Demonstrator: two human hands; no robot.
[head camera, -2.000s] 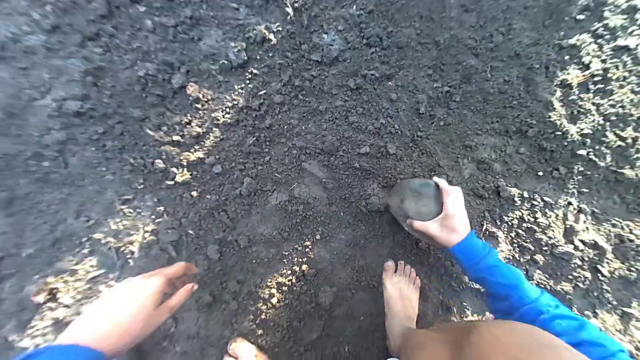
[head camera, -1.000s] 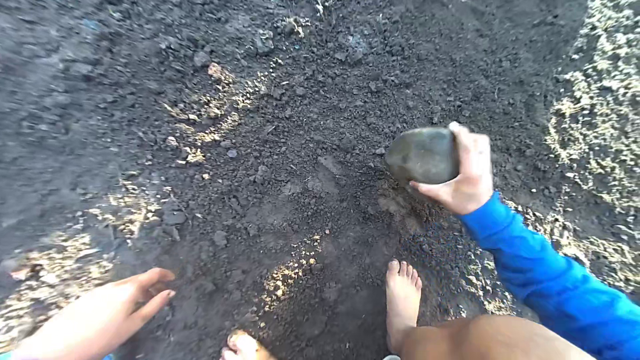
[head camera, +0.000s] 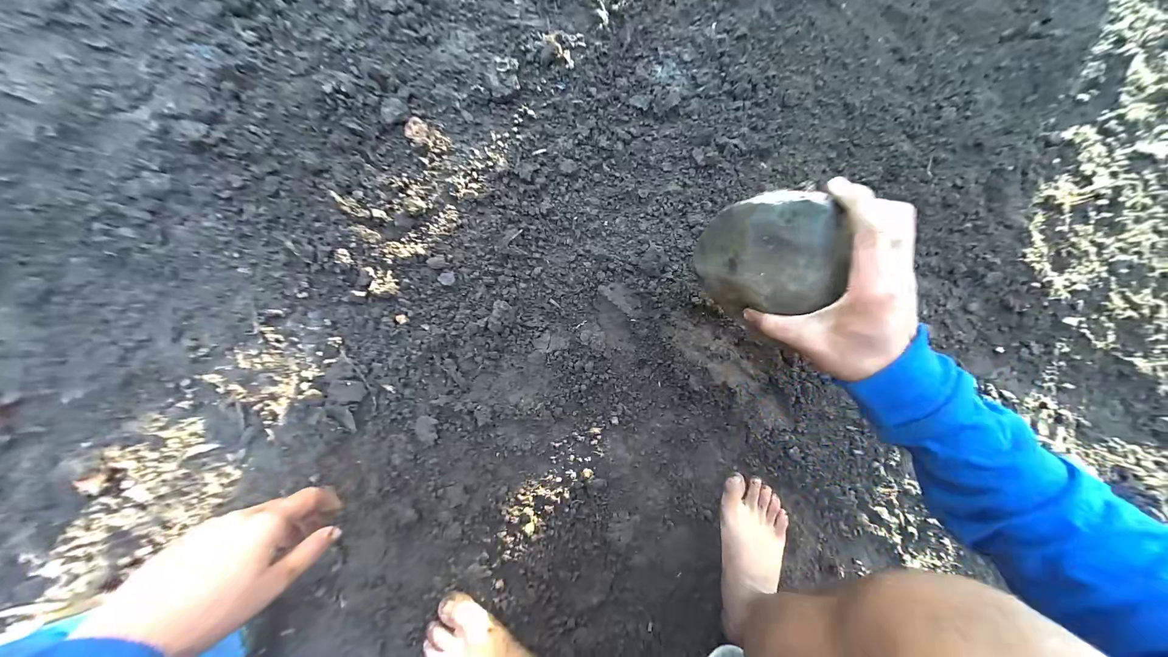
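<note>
My right hand, in a blue sleeve, grips a smooth, rounded grey-green stone by its right end, thumb below and fingers over the top and far side. The stone appears held above the dark soil; its exact height I cannot tell. At the lower left my left hand hangs with its fingers loosely apart and nothing in them. Pale dry bits of what may be plant matter lie on the ground beside that hand.
My two bare feet stand on the soil, the right one below the stone and the left one at the bottom edge. My bent knee is at the lower right. Pale dry plant matter covers ground at the far right.
My right hand, with the stone in it, has moved forward and a little to the right since the earliest frame. The left hand has shifted slightly toward the lower left.
</note>
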